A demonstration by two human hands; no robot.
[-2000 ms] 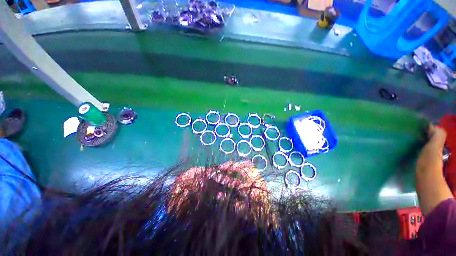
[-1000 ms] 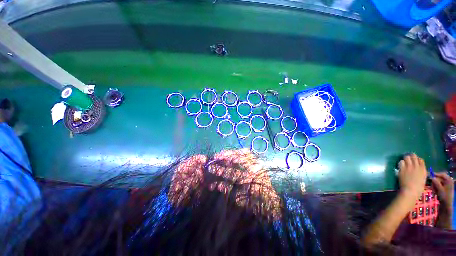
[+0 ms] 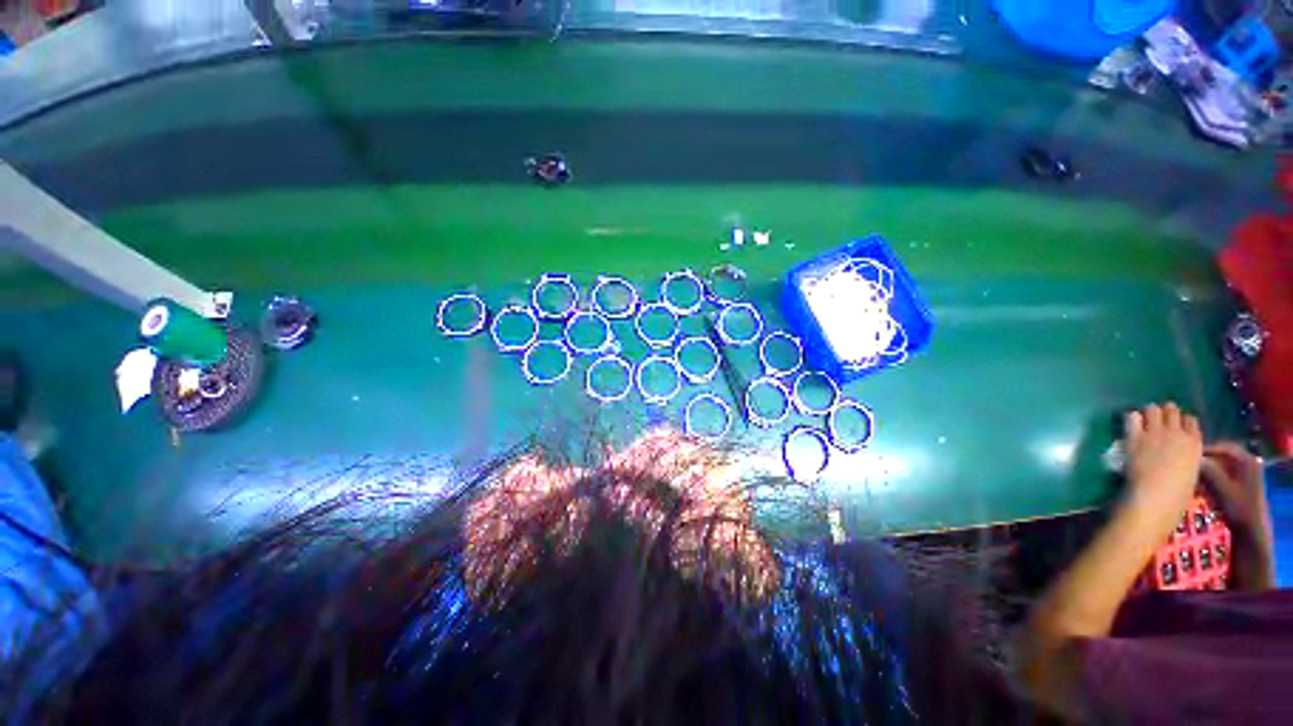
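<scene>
My left hand (image 3: 518,518) and my right hand (image 3: 695,489) are close together at the bottom centre, largely covered by strands of dark hair. Their fingers and whatever is between them cannot be made out. Just beyond them, many thin metal rings (image 3: 658,358) lie flat in loose rows on the green bench (image 3: 383,411). A thin dark strip (image 3: 733,375) lies among the rings. A blue bin (image 3: 918,329) right of the rings holds a heap of thin white rings (image 3: 855,315).
At left are a dark round dish (image 3: 241,404) with small parts, a green roll (image 3: 192,338), white paper (image 3: 135,377), a dark round unit (image 3: 288,324) and a metal post (image 3: 85,234). A small dark unit (image 3: 549,170) lies on the belt. A person's hands (image 3: 1166,451) are at right over a red tray (image 3: 1194,550).
The camera view has tilted down and shifted. The dark unit on the belt has moved left relative to the rings. The neighbour's hand at right has come to the bench edge. My hands stay together.
</scene>
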